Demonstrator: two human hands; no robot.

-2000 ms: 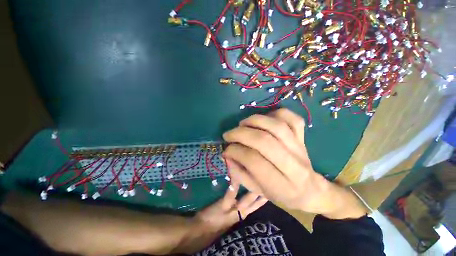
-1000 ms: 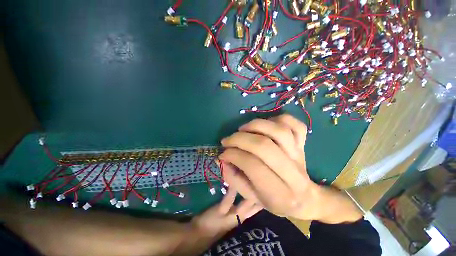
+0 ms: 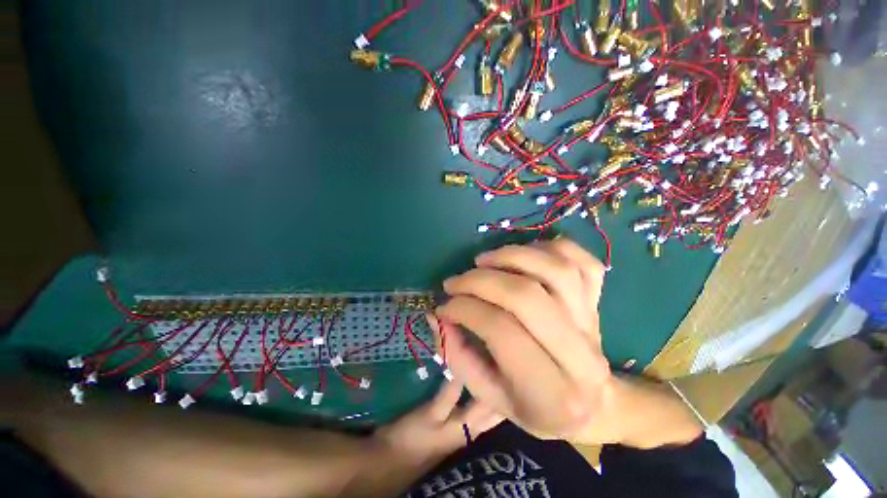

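Note:
A perforated clear-grey strip (image 3: 282,348) lies on the green mat. Gold modules (image 3: 243,308) line its far edge, with a gap before a few more near its right end. Their red and dark wires hang toward me and end in white connectors (image 3: 261,396). My right hand (image 3: 530,336) is bent over the strip's right end, fingertips at the last gold modules and a red wire beside them. My left hand (image 3: 443,418) is below it, near the strip's lower right, partly covered by my right hand. What either hand's fingers grip is hidden.
A loose tangle of modules with red wires (image 3: 681,126) covers the upper right. Green mat (image 3: 243,185) lies under the strip and tangle. Brown cardboard (image 3: 710,311) lies at right, with a whitish dotted strip (image 3: 768,306) on it. Clear plastic film (image 3: 861,126) is at the far right.
The whole view has shifted slightly back and forth. My hands stay at the strip's right end with nearly the same pose. The row and its gap look unchanged.

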